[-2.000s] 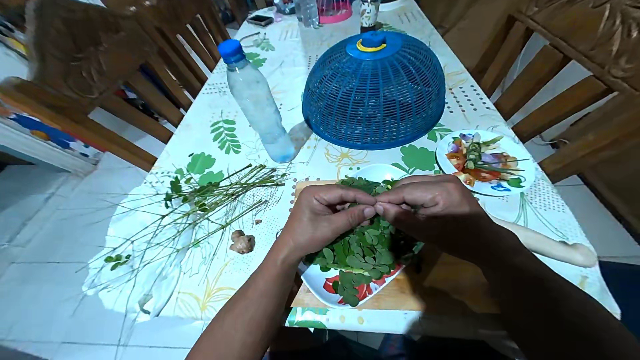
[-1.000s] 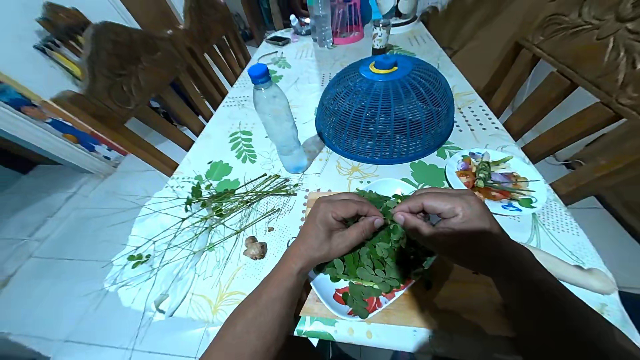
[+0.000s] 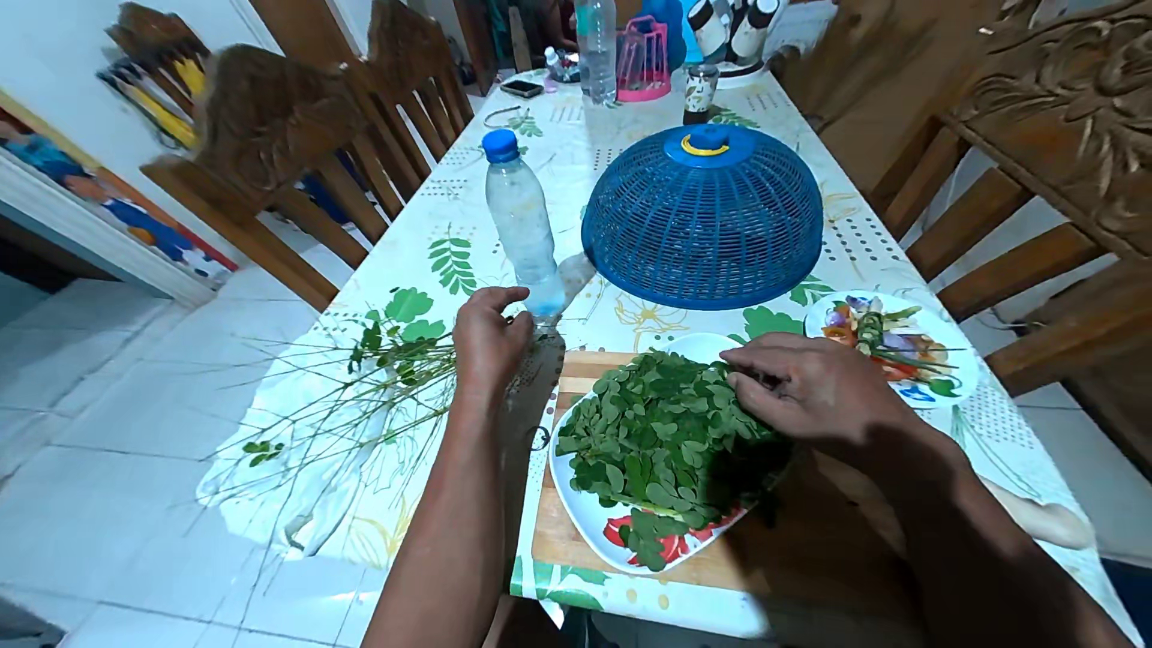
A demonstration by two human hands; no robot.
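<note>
My left hand [image 3: 490, 346] is over the tablecloth, between the pile of thin green stems [image 3: 396, 382] and the plate, its thumb and forefinger curled towards each other; whether it pinches a stem cannot be told. My right hand [image 3: 801, 382] hovers at the right side of a heap of small green leaves [image 3: 657, 432], fingers bent and nearest the leaves; nothing certain shows in its grasp. The leaves fill a white plate with red decoration [image 3: 589, 531], which rests on a wooden cutting board [image 3: 558, 535].
Beyond the left hand stands a plastic bottle with a blue cap [image 3: 522, 220]. A blue mesh food cover [image 3: 706, 220] sits behind the leaves. To the right are a plate of cut vegetables [image 3: 954, 360] and a long white radish-like root [image 3: 1044, 517]. Wooden chairs [image 3: 279, 153] flank the table.
My hands were together above the leaves and have moved apart. The left one has gone left towards the stems; the right one is at the heap's right side.
</note>
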